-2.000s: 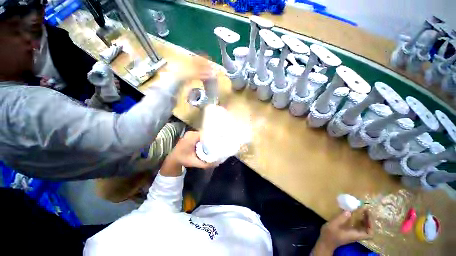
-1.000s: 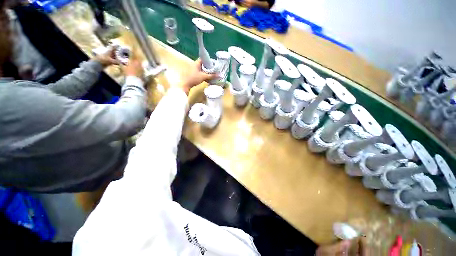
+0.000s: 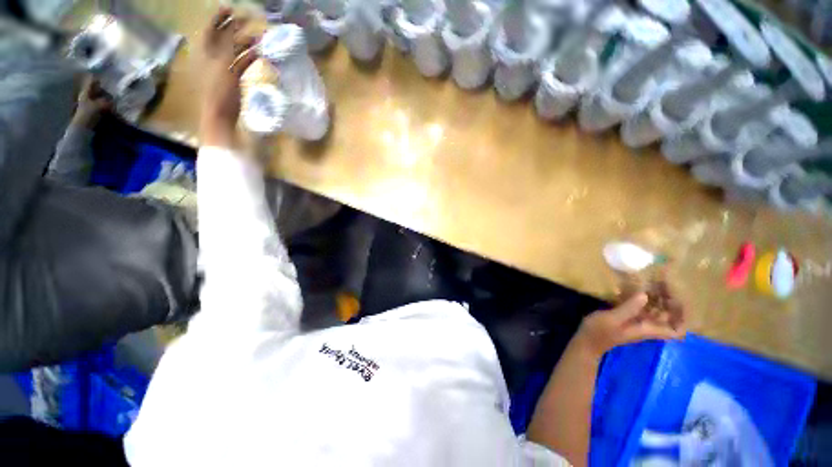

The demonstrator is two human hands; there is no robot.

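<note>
A grey-white tube body (image 3: 306,100) stands at the near left part of the bench, blurred by motion. My left hand (image 3: 223,87) is at its left side, with the fingers on it between the two round rims. My right hand (image 3: 634,319) is at the bench's front edge, fingers apart and blurred, holding nothing visible. The white glue bottle (image 3: 629,256) lies just beyond its fingers, green tip pointing right.
Rows of finished assemblies (image 3: 556,77) stand along the bench's far side. A pink-red item (image 3: 742,265) and yellow ring (image 3: 766,272) lie at right. A blue crate (image 3: 730,365) is below the right edge. A neighbouring person's sleeve (image 3: 41,100) is at left, beside more grey-white parts (image 3: 132,77).
The view has swung down and right. My left hand has let go of the assembly at the row's end and moved to the tube body. The blue crate has come into view.
</note>
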